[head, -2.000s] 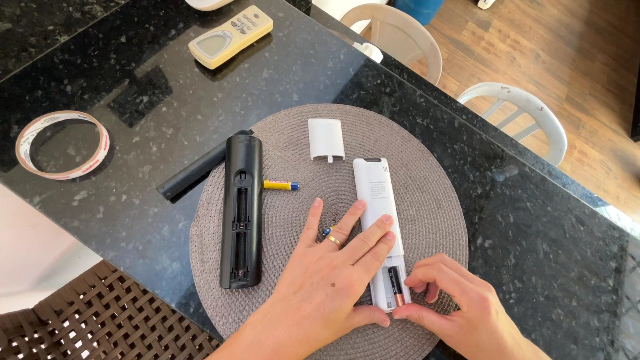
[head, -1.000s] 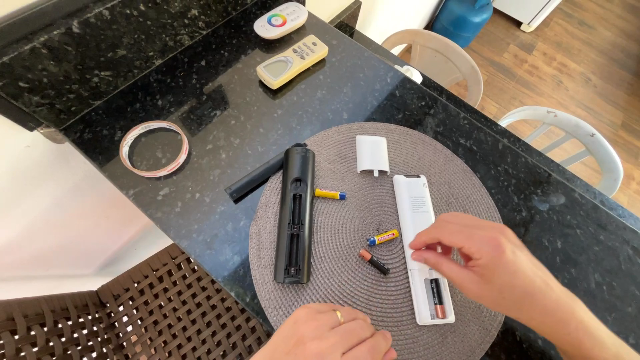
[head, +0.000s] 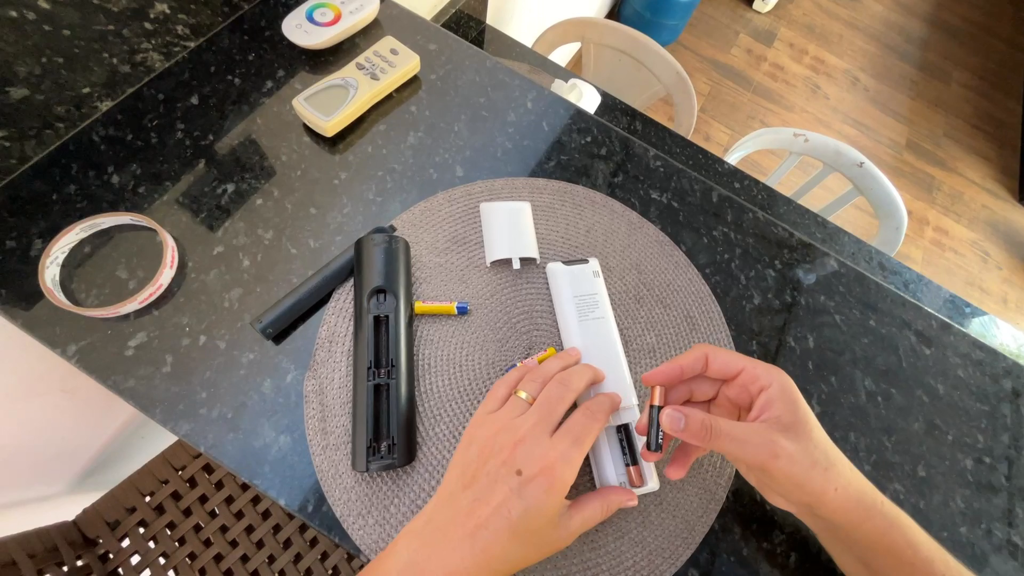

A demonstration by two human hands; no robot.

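A white remote control (head: 588, 320) lies back side up on a round woven placemat (head: 480, 216), its battery compartment uncovered at the near end with one black and copper battery (head: 628, 456) inside. My left hand (head: 528, 456) rests across the remote's lower part, fingers on its casing. Between the fingers of my right hand (head: 736, 424) is a second black and copper battery (head: 656, 420), just right of the compartment. A yellow and blue battery (head: 536, 358) lies partly hidden by my left fingers. Another yellow battery (head: 440, 308) touches a black remote control (head: 384, 344) with an open compartment.
A white battery cover (head: 510, 232) lies at the placemat's far side. A long black cover (head: 304, 296) leans by the black remote. A tape roll (head: 172, 268), a cream remote (head: 356, 84) and a white remote (head: 328, 20) lie on the granite counter (head: 240, 336). Chairs stand beyond.
A black and copper battery lay loose on the placemat a second ago; one is now in my right hand. My left hand has moved from the near edge onto the white remote.
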